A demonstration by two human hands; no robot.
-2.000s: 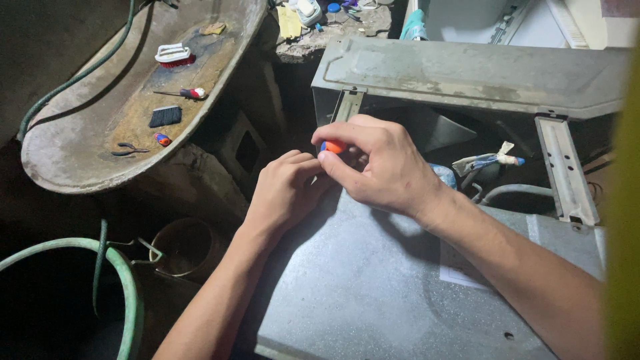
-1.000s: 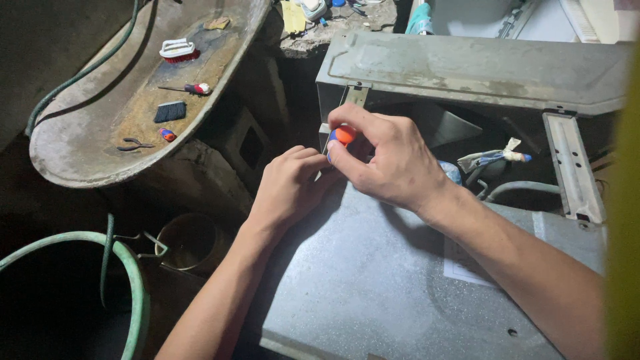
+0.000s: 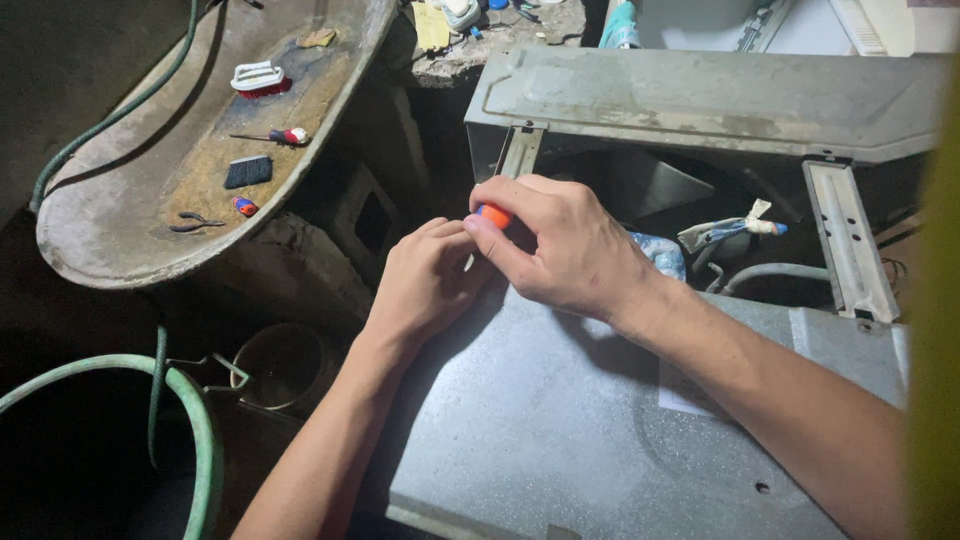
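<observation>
My right hand [image 3: 562, 240] grips the orange and blue handle of a screwdriver [image 3: 495, 216] between thumb and fingers, above the left edge of a grey metal appliance housing [image 3: 495, 420]. The tool's shaft and tip are hidden by my hands. My left hand [image 3: 431, 281] lies against the housing's edge, its fingertips close under the handle; whether it pinches anything is hidden. Just beyond my hands a narrow metal bracket [image 3: 521, 150] joins the housing to a long metal panel [image 3: 675, 94].
A stone-like ledge [image 3: 97, 247] at upper left bears a red-bristled brush [image 3: 261, 79], a screwdriver [image 3: 281, 136], a black brush [image 3: 248, 172] and pliers [image 3: 195, 222]. A green-rimmed tub [image 3: 199, 435] stands lower left. Inside the housing's opening are a grey pipe [image 3: 780, 271] and a taped cable end [image 3: 757, 223].
My right hand has shifted its grip on the handle, the fingers now curled differently around it. My left hand stays by the housing's edge.
</observation>
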